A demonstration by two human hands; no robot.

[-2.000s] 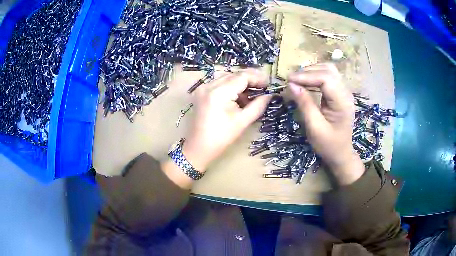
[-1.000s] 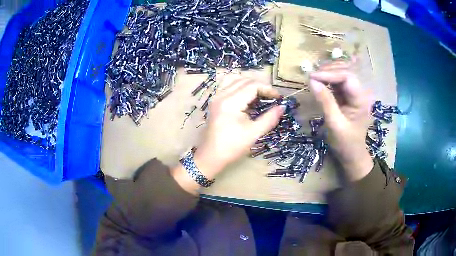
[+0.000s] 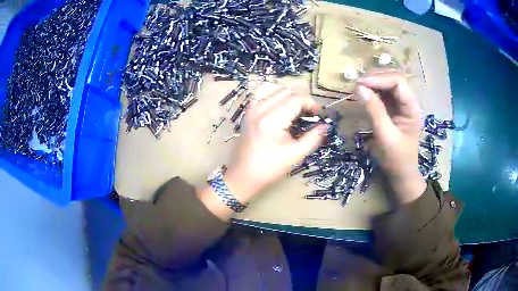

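My left hand [image 3: 278, 133], with a metal watch at the wrist, holds a small dark-and-silver part [image 3: 309, 119] between thumb and fingers. My right hand [image 3: 395, 122] pinches a thin pale stick [image 3: 341, 102]; its tip points down-left, close to the part. Whether they touch I cannot tell. A loose heap of parts [image 3: 335, 173] lies on the cardboard sheet [image 3: 164, 165] below and between my hands. White paste blobs [image 3: 350, 73] sit on the stained cardboard squares [image 3: 332, 54] beyond my right hand.
The main pile of parts [image 3: 227, 37] spreads across the top left of the sheet. A blue bin [image 3: 94, 136] full of similar parts stands at left. Spare sticks [image 3: 372, 37] lie on the squares. More parts [image 3: 434, 128] lie by my right wrist. A white object [image 3: 417, 5] is at top right.
My right hand has moved right and slightly down from beside my left fingertips, uncovering the stick and more of the squares. My left hand has shifted slightly right and down.
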